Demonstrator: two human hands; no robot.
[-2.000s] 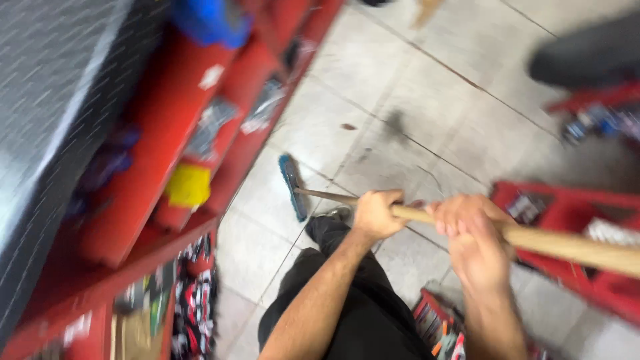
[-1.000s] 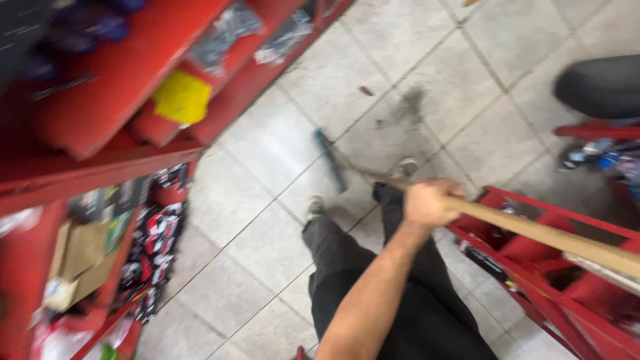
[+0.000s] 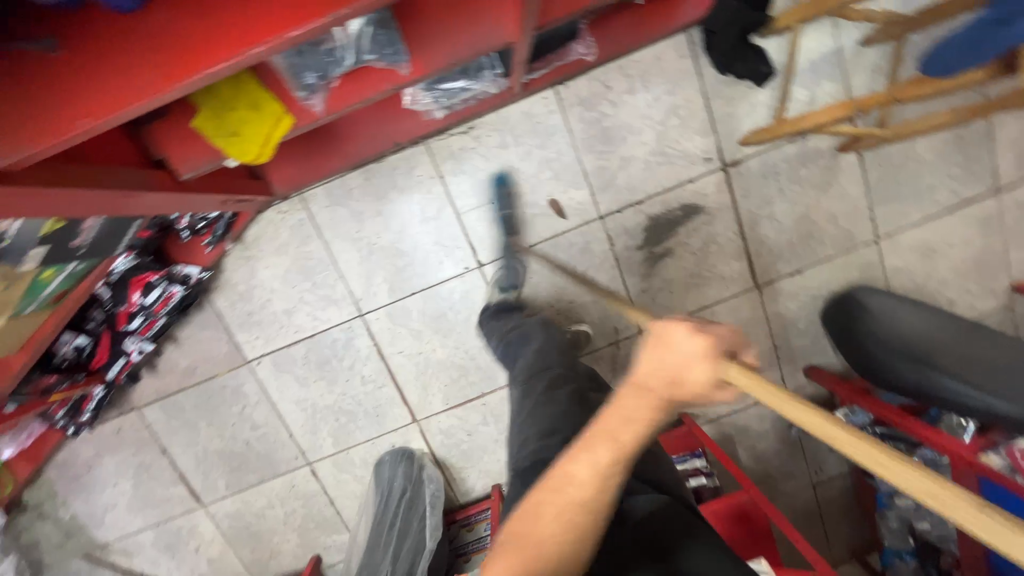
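My left hand (image 3: 692,360) is closed around a long wooden handle (image 3: 864,448), which slants from the lower right edge to the floor. At its far end, a narrow blue head (image 3: 506,210) rests near the tip of my shoe (image 3: 508,280). It is blurred, and its bristles or blade cannot be told. A small brown scrap (image 3: 558,208) lies on the tiles just right of the head, and a dark smudge (image 3: 670,228) is farther right. My right hand is out of view.
Red shelving (image 3: 336,152) with a yellow packet (image 3: 242,118) and plastic-wrapped goods lines the upper left. A wooden frame (image 3: 848,104) stands upper right. A black padded seat (image 3: 928,352) is at right. A plastic-wrapped grey item (image 3: 400,512) and a red rack (image 3: 744,504) are below.
Two seconds ago both hands gripped the handle; one second ago and now only my left hand shows on it. One foot has moved forward, close to the blue head. The view has turned.
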